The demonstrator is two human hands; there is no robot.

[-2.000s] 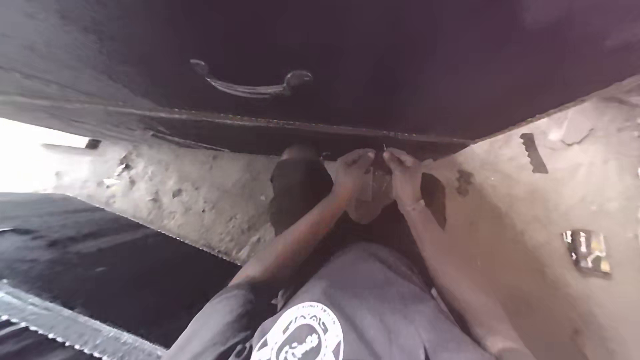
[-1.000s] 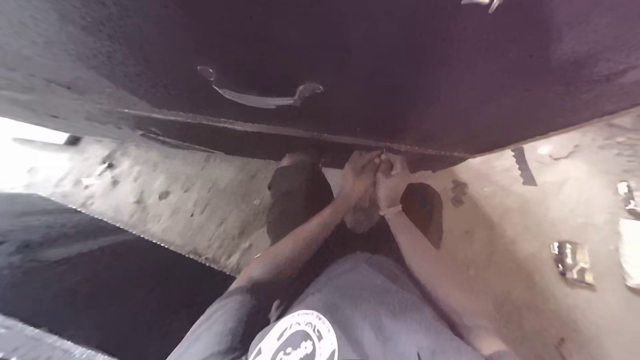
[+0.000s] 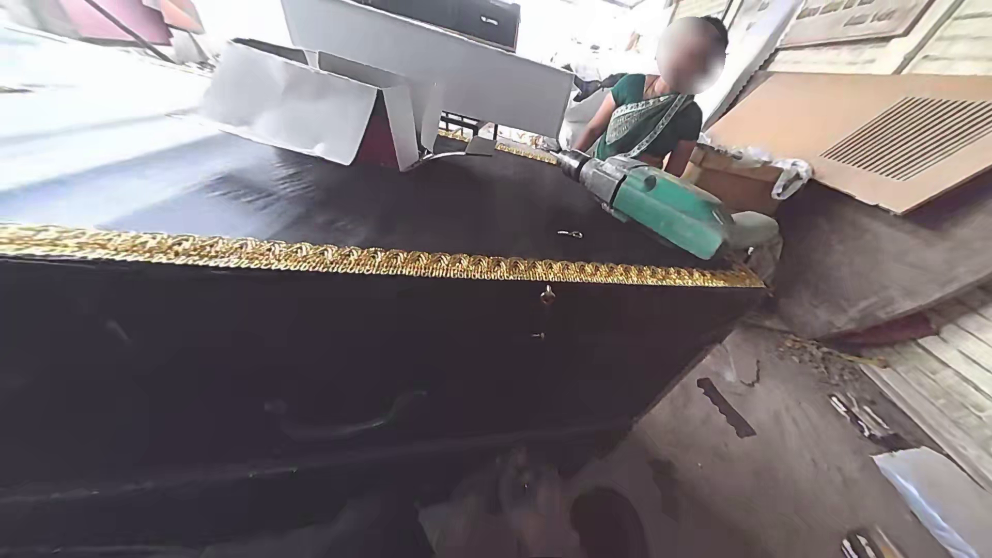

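Note:
My left hand [image 3: 488,500] and my right hand [image 3: 546,500] are close together, dim and blurred, low beside a large black box [image 3: 194,349]; what they hold is unclear. Gold braided trim [image 3: 403,262] runs along the box's upper edge. A small metal hook [image 3: 571,233] lies on top, above the trim. Just below the trim, a metal screw eye [image 3: 548,294] sits on the side, with a small screw [image 3: 539,335] beneath it. A dark handle [image 3: 349,418] shows faintly lower down. The green power drill [image 3: 670,205] rests on the box's right end.
An opened white carton [image 3: 302,101] stands on the box. Behind the drill is a person [image 3: 651,116] in green, near a cardboard box [image 3: 732,178]. On the floor at right lie a dark notched strip [image 3: 725,407], small packets [image 3: 860,418] and a white sheet [image 3: 938,496].
The view has tilted up a lot, bringing the box top, drill and other person into sight. Between the two earlier frames, my hands came closer together.

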